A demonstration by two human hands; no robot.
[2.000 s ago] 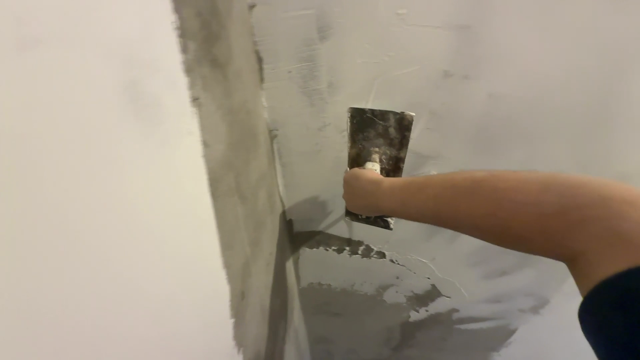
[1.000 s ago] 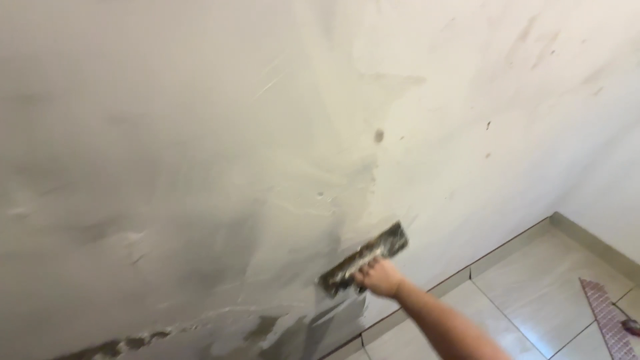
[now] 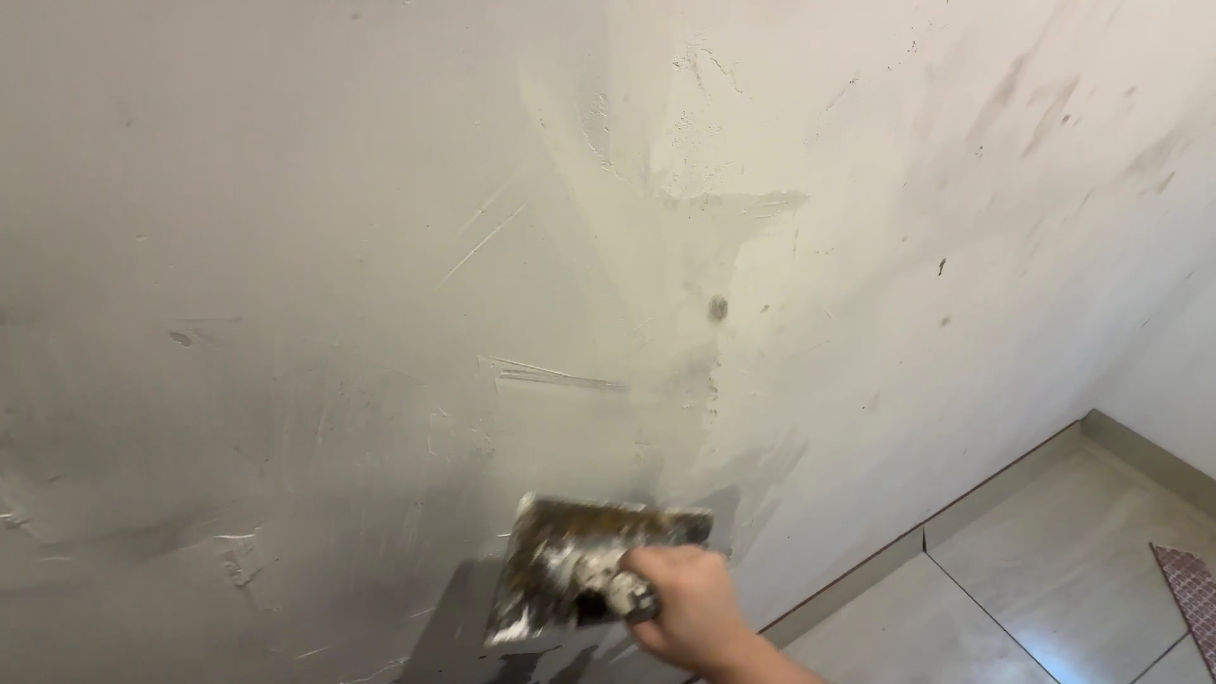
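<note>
My right hand [image 3: 692, 600] is closed around the handle of a plastering trowel [image 3: 543, 560], low in the view and a little right of the middle. Its metal blade is spotted with brown and whitish compound and lies at or close to the wall [image 3: 380, 228]; exact contact cannot be told. Thin smoothed compound covers much of the wall, with scratches, ridges and a small dark spot [image 3: 718, 308] above the trowel. Darker patches show beneath the blade. My left hand is out of view.
A tile baseboard [image 3: 855, 576] runs along the foot of the wall to a corner at the right. Large glossy floor tiles [image 3: 1026, 570] lie beside it. A reddish patterned mat or strip [image 3: 1187, 584] is at the right edge.
The view has swung right, away from the rough vertical strip seen two seconds ago. The trowel, still in my right hand, has turned since one second ago, and its blade now appears broader.
</note>
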